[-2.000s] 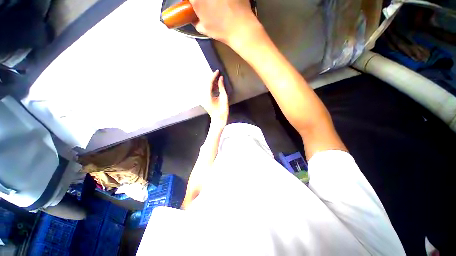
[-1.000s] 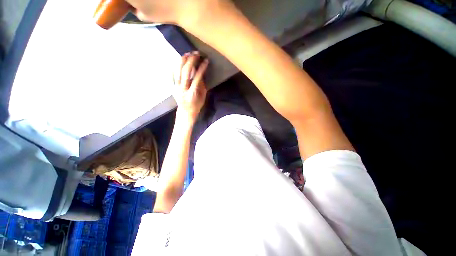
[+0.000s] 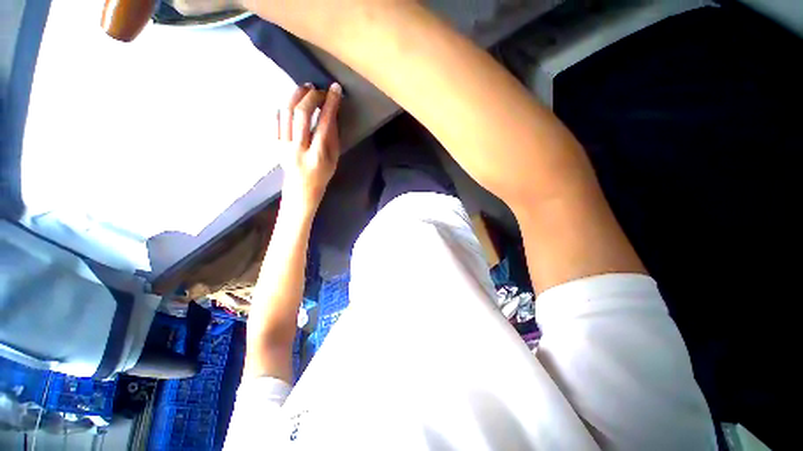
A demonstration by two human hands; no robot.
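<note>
A near-white garment panel with dark edging lies flat on the ironing table. My left hand rests on its right side, fingers bent and a little apart, fingertips by the dark band. The iron's orange handle and part of its pale rim show at the top left, over the panel. My right hand is mostly cut off by the top edge above the iron; its fingers are hidden, but handle and arm have moved together. Glare hides the panel's detail.
Pale panels with dark edges drape over the rounded table end at left. Below the table are a brown cloth bundle and blue crates. Dark cloth fills the right side, beside the pale table edge.
The iron and my right arm have moved left and up in the picture. My left hand has also shifted left and up, still at the dark band. The view has shifted too.
</note>
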